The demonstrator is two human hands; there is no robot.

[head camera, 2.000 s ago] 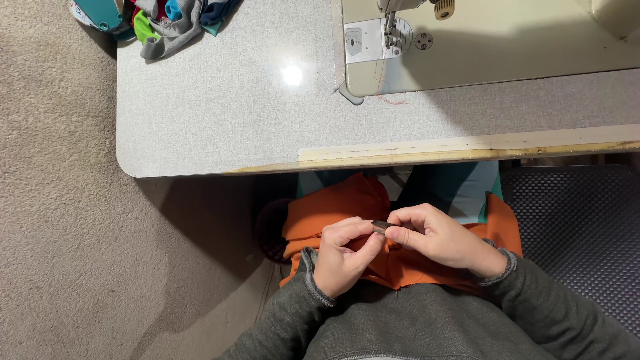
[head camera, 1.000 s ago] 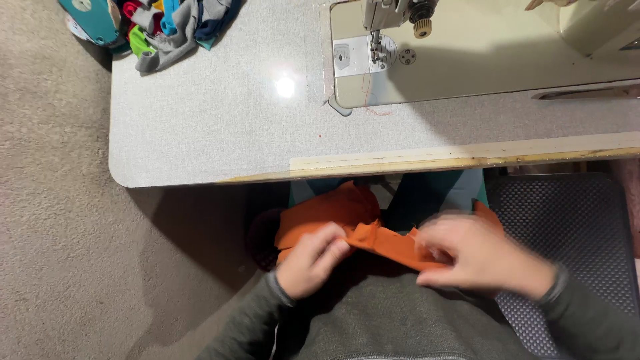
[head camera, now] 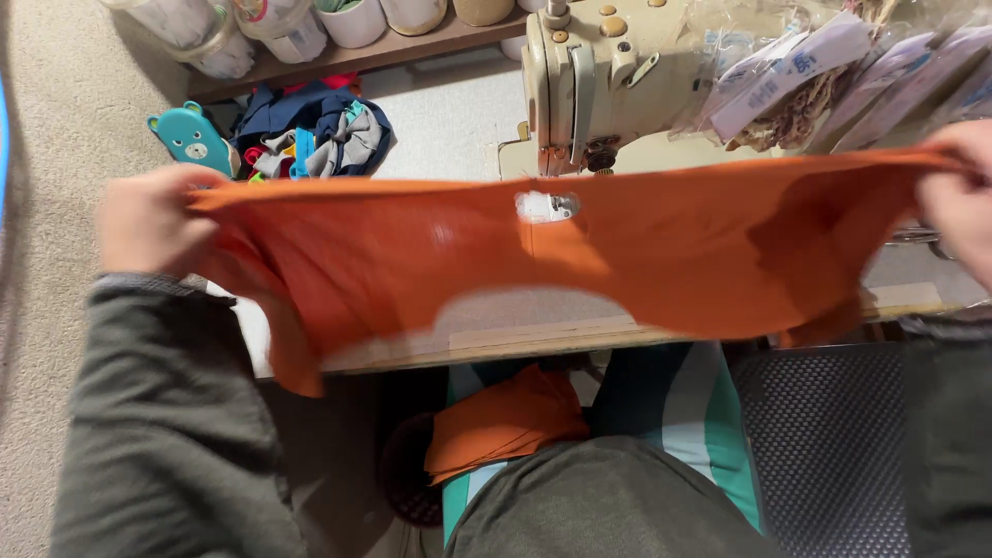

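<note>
A wide piece of orange fabric (head camera: pixel 682 240) is stretched in the air between my two hands, above the table's front edge. My left hand (head camera: pixel 159 225) grips its left end, and my right hand (head camera: pixel 961 194) grips its right end at the frame's edge. The fabric has a small hole near its upper middle, with metal showing through, and a curved cutout along its lower edge. Behind it stands a cream sewing machine (head camera: pixel 612 85), partly hidden. More folded orange fabric (head camera: pixel 504 422) lies on my lap.
Colourful cloth scraps (head camera: pixel 310 136) lie at the back left beside a teal bear-faced case (head camera: pixel 194 136). Several tubs and pots (head camera: pixel 353 23) stand on a brown shelf (head camera: pixel 434 46). Plastic bags with papers (head camera: pixel 798 70) are at the back right. A dark textured seat (head camera: pixel 829 434) is at the lower right.
My hands have moved far apart and up from my lap, and the orange fabric is now spread between them. The view has shifted to show more of the table's back.
</note>
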